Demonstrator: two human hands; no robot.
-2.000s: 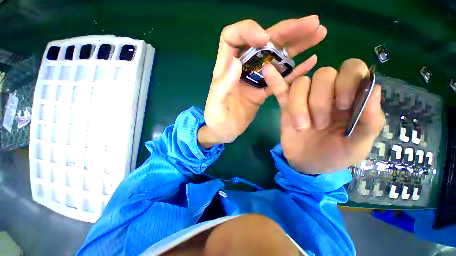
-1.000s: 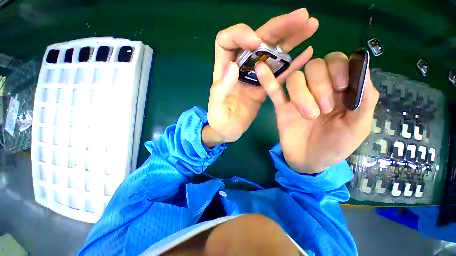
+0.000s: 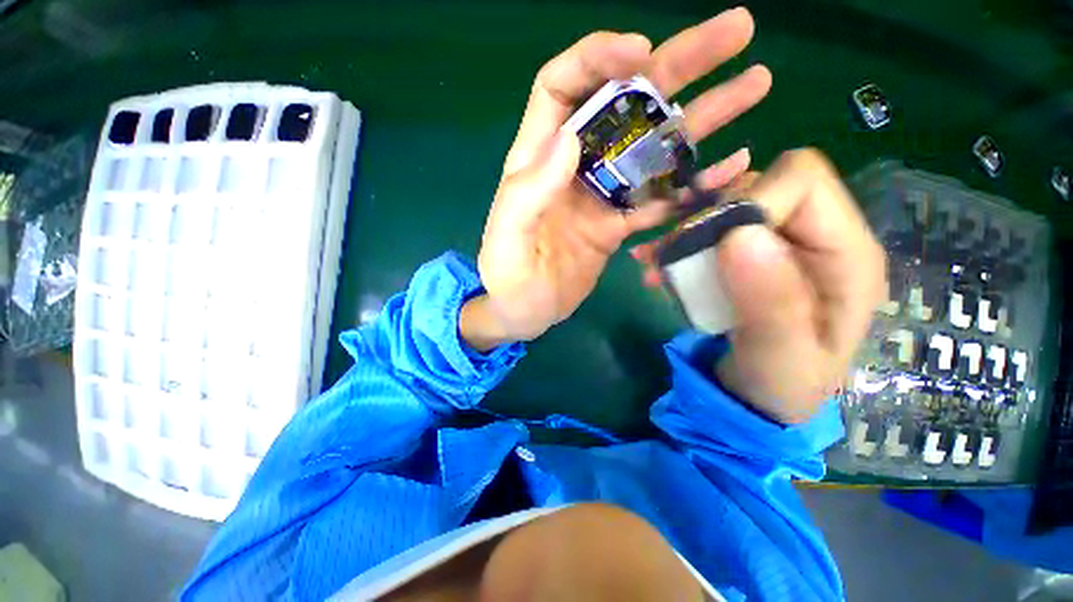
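Observation:
The open watch case (image 3: pixel 633 144), silver-rimmed with gold and black parts inside, lies tilted in my left hand (image 3: pixel 544 223), between thumb and fingers. My right hand (image 3: pixel 800 282) grips the display module (image 3: pixel 702 282) just below and right of the case. The module shows a pale face and a black edge and is partly blurred and covered by my thumb. A dark strip shows between module and case; whether it joins them I cannot tell. Both parts are held above the dark green mat.
A stacked white tray (image 3: pixel 200 294) at the left holds several black-faced watches (image 3: pixel 242 121) in its top row. A clear tray (image 3: pixel 941 265) with white L-shaped parts lies at the right. Loose watch cases (image 3: pixel 872 106) lie behind it. A blue cord (image 3: pixel 562 422) crosses between my sleeves.
My right hand has drawn its finger out of the case and turned the display module from upright to pale face showing, beside the case. My left hand has tilted the case more openly towards the camera.

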